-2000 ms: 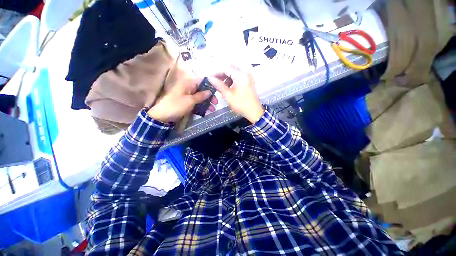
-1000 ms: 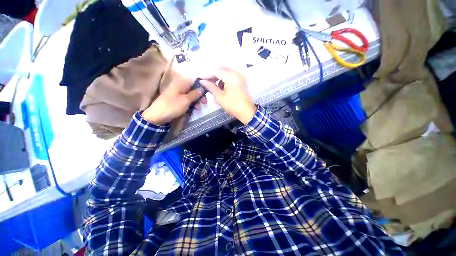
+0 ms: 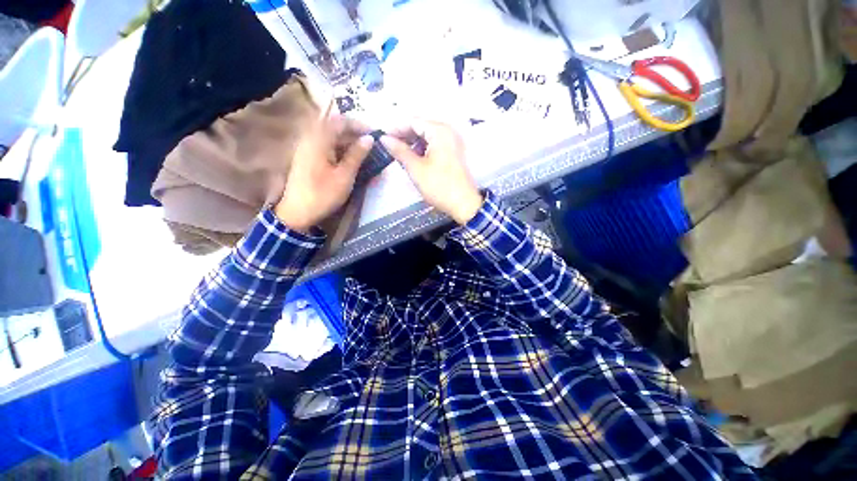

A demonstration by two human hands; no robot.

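My left hand and my right hand meet over the table's front edge. Their fingertips pinch a small black strip between them; the fingers partly hide it. The tan fabric piece lies bunched on the table, left of and partly behind my left hand. Black fabric lies beyond and beside it. The presser foot area of the sewing machine is just beyond my hands, small and blurred.
Scissors with red and yellow handles lie at the table's right. Black snips and small black pieces lie near the "SHUTIAO" marking. Khaki fabric layers hang at right. Blue bins stand below the table.
The black strip has turned and shifted slightly up between my fingertips. My left hand has rotated more upright, with its thumb beside my right fingertips. The tan fabric lies nearly as before.
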